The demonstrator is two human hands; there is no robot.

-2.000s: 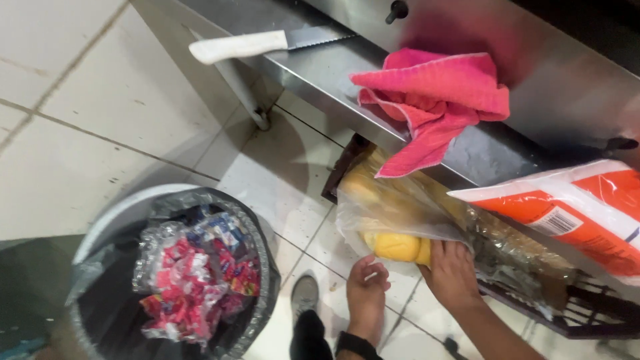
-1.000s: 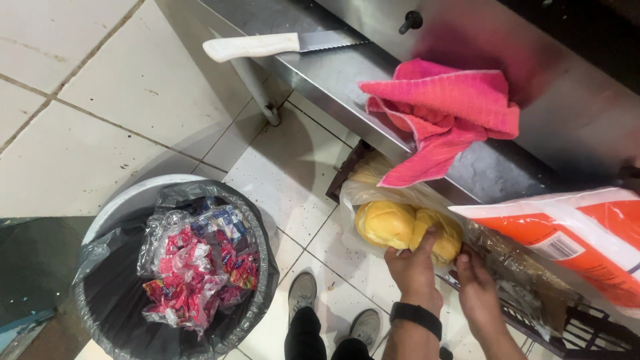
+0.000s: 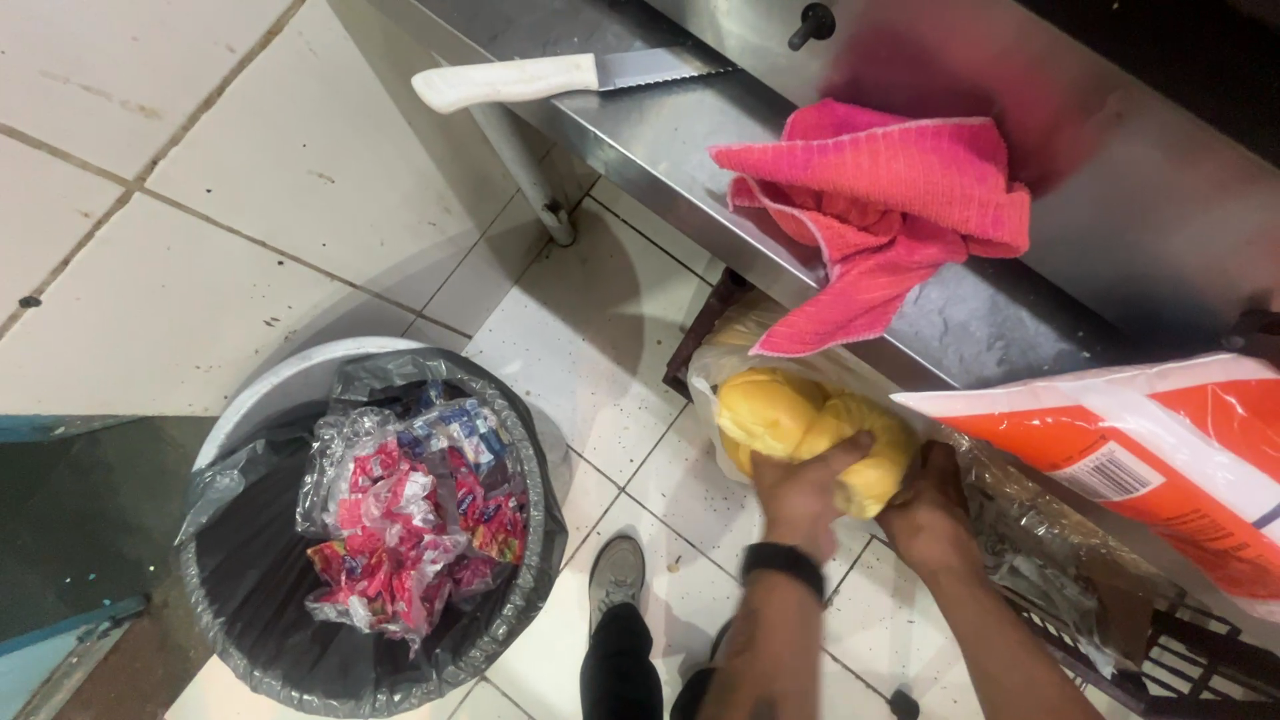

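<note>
Yellow bread rolls (image 3: 775, 410) lie at the mouth of a clear plastic bag (image 3: 705, 375), below the edge of the steel shelf. My left hand (image 3: 805, 490), with a black band on its wrist, grips the rolls from the near side, its fingers spread on them. On their right side is my right hand (image 3: 930, 505), its fingers partly hidden behind the rolls and bag; whether it grips bread or plastic I cannot tell. Above, a pink cloth (image 3: 890, 200) hangs over the shelf's edge.
A serrated knife with a white handle (image 3: 510, 82) lies on the steel shelf (image 3: 650, 150), handle jutting out. An orange and white package (image 3: 1130, 450) overhangs at right. Below is a dark plastic crate (image 3: 1190, 640). A lined bin (image 3: 225, 590) with wrappers (image 3: 400, 530) stands at left.
Two seconds ago my left hand was apart from the rolls; now it is on them. More of the bread shows at the bag's mouth than in the earliest frame.
</note>
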